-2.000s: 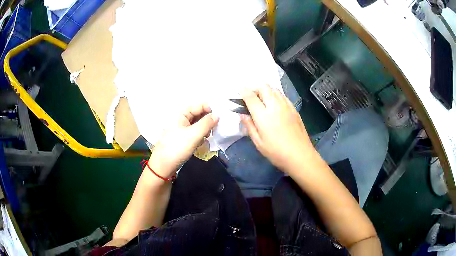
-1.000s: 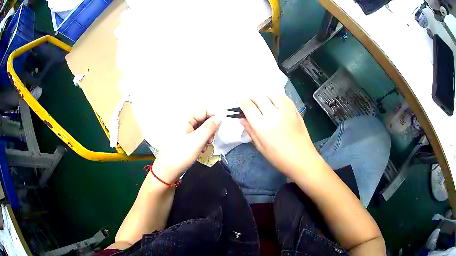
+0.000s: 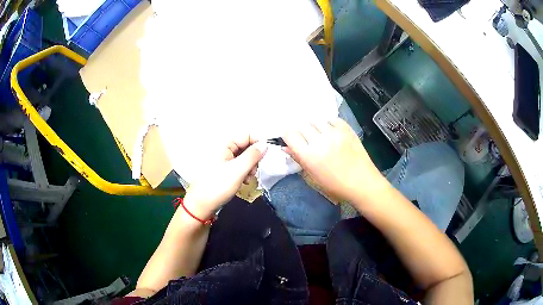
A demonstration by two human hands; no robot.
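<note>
A white garment piece (image 3: 275, 165) hangs over my lap, its edge pinched between the fingertips of my left hand (image 3: 229, 170). My right hand (image 3: 328, 156) holds dark thread snips (image 3: 276, 142); the short blades point left and reach close to my left fingertips. The blades look nearly closed. The handle is hidden in my right hand. A large pile of white garments (image 3: 232, 65), overexposed, lies just beyond my hands. A tan piece (image 3: 249, 189) shows below my left hand.
Cardboard (image 3: 116, 77) lies under the pile's left side, inside a yellow trolley frame (image 3: 71, 158). A blue crate (image 3: 104, 27) stands beyond. At right, a white table (image 3: 476, 53) bears a phone (image 3: 526, 89). A metal pedal (image 3: 411, 119) is below.
My right hand has brought the snips closer to my left fingertips, and the blades, apart a second ago, now look nearly together. Tan material now shows beneath my right hand.
</note>
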